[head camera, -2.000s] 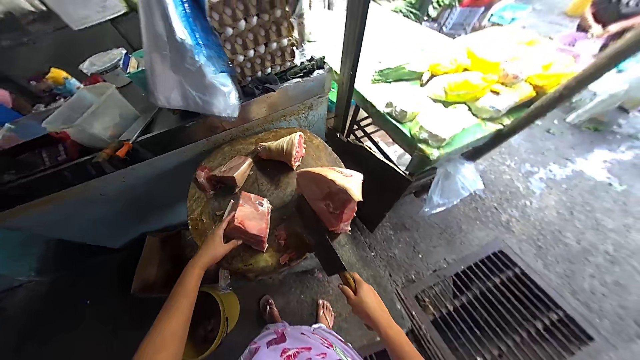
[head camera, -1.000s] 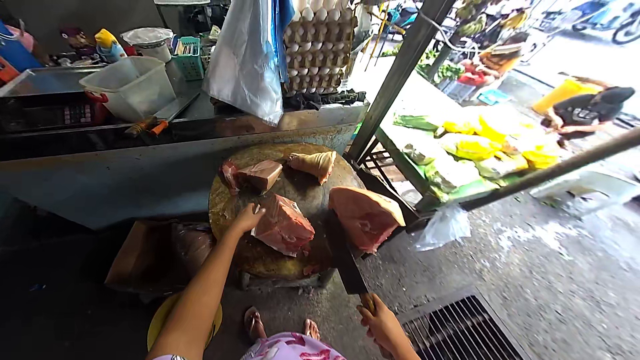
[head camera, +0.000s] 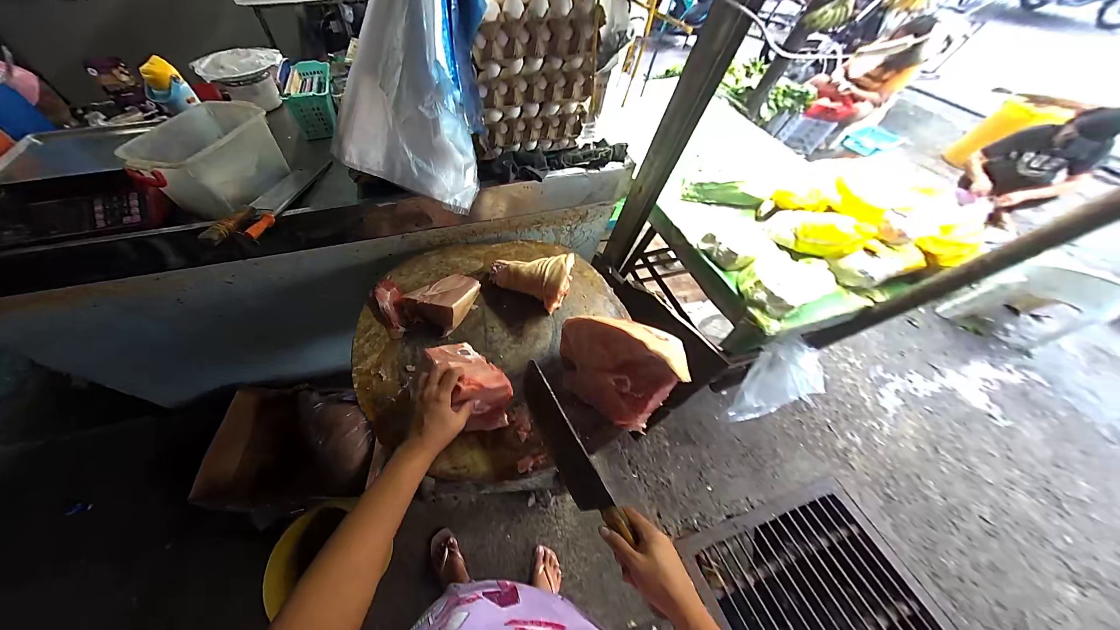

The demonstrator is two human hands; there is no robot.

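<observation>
On a round wooden chopping block [head camera: 542,337] lie several pieces of raw meat. My left hand [head camera: 440,411] rests on the left side of a block-shaped raw meat chunk [head camera: 477,385], fingers on its top. My right hand [head camera: 652,560] grips the wooden handle of a large butcher's knife [head camera: 569,446]; its dark blade lies over the block between that chunk and a larger raw meat piece with skin [head camera: 623,367]. Toward the far edge are a smaller cut piece of meat [head camera: 444,300] and a skin-on hock-like piece [head camera: 538,277].
Beyond the block runs a metal counter [head camera: 306,232] with a plastic tub [head camera: 206,157], knives [head camera: 284,197] and egg trays [head camera: 534,79]. A metal post [head camera: 678,131] and a table with yellow bags [head camera: 822,232] stand right. A cardboard box [head camera: 232,455] and yellow bucket [head camera: 284,560] sit lower left; a person [head camera: 1037,157] is far right.
The chunk at my left hand has been turned on the block, and my fingers now lie over its left side. The view has swung since two seconds ago.
</observation>
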